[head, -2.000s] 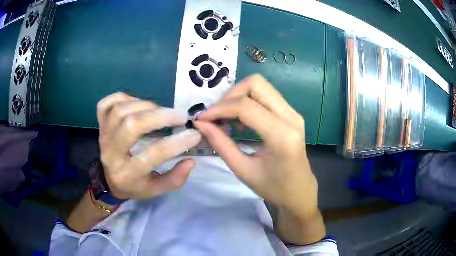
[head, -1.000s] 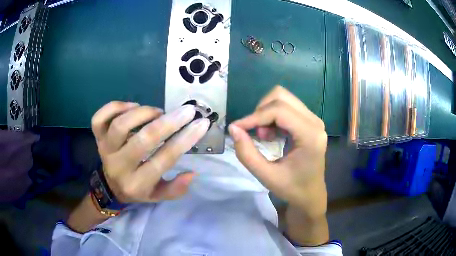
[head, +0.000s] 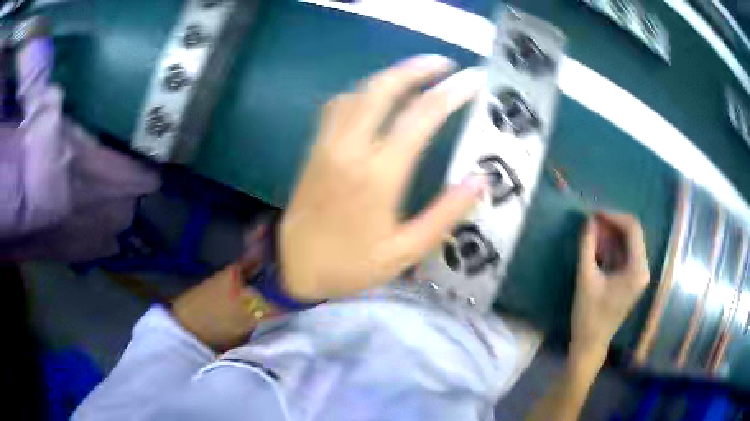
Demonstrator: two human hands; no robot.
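The silver four-position plate (head: 485, 205) lies tilted across the green bench, its far end over the white strip. Its four round dark cut-outs are blurred. My left hand (head: 374, 177) is spread with its fingers apart along the plate's left side. Its thumb tip overlaps the plate by the third cut-out from the far end. My right hand (head: 613, 267) is curled to the right of the plate, clear of it. Its fingertips are blurred, and I cannot tell if it holds anything. A small copper-coloured ring stack (head: 560, 178) shows blurred just right of the plate.
A plate stack (head: 177, 86) stands at the left on the green bench. A clear tray (head: 699, 284) with copper-coloured coil rows is at the right. A neighbour's sleeve (head: 74, 181) and hand are at far left. Another plate (head: 633, 25) lies beyond the white strip.
The view has shifted and tilted. The plate has moved farther away over the white strip. My left hand has spread and moved to the plate's left side; my right hand is farther from the plate.
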